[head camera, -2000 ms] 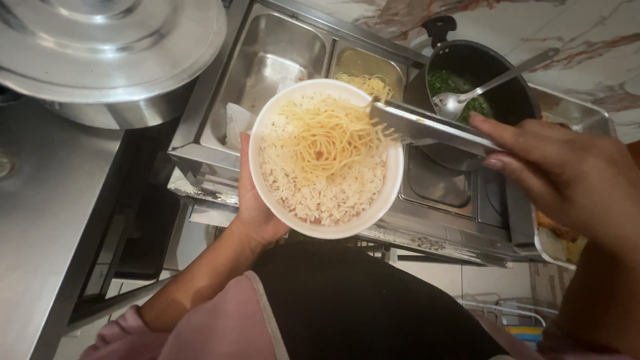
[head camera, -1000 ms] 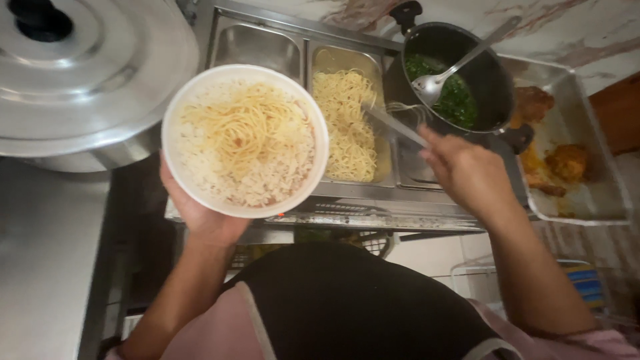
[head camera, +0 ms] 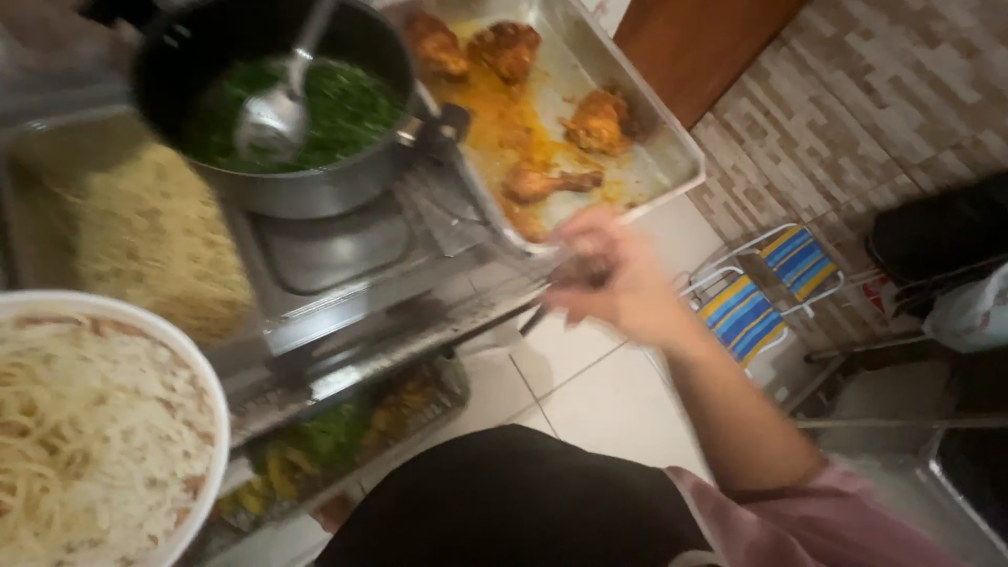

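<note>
My right hand [head camera: 618,287] is motion-blurred at the near corner of a metal tray [head camera: 657,185] of browned chicken pieces [head camera: 598,122] in orange sauce. A dark blur lies between its thumb and fingers; whether it is a utensil is unclear. A white bowl [head camera: 220,441] of rice [head camera: 150,425] topped with spaghetti [head camera: 31,449] is cut off at the lower left. My left hand does not show clearly. Behind the bowl, a metal pan holds more spaghetti [head camera: 165,236]. A dark pot [head camera: 291,189] of chopped greens [head camera: 346,110] has a metal spoon [head camera: 272,122] resting in it.
A lidded metal insert [head camera: 335,244] sits under the pot's near side. Below the counter edge [head camera: 370,362] is a container of green and yellow food [head camera: 331,437]. Striped folding chairs [head camera: 740,315] stand on the tiled floor at the right, near a plastic bag [head camera: 972,311].
The view has swung far to the right. My right hand has moved from the spaghetti pan to the chicken tray. The tongs-like metal utensil seen earlier is no longer distinct.
</note>
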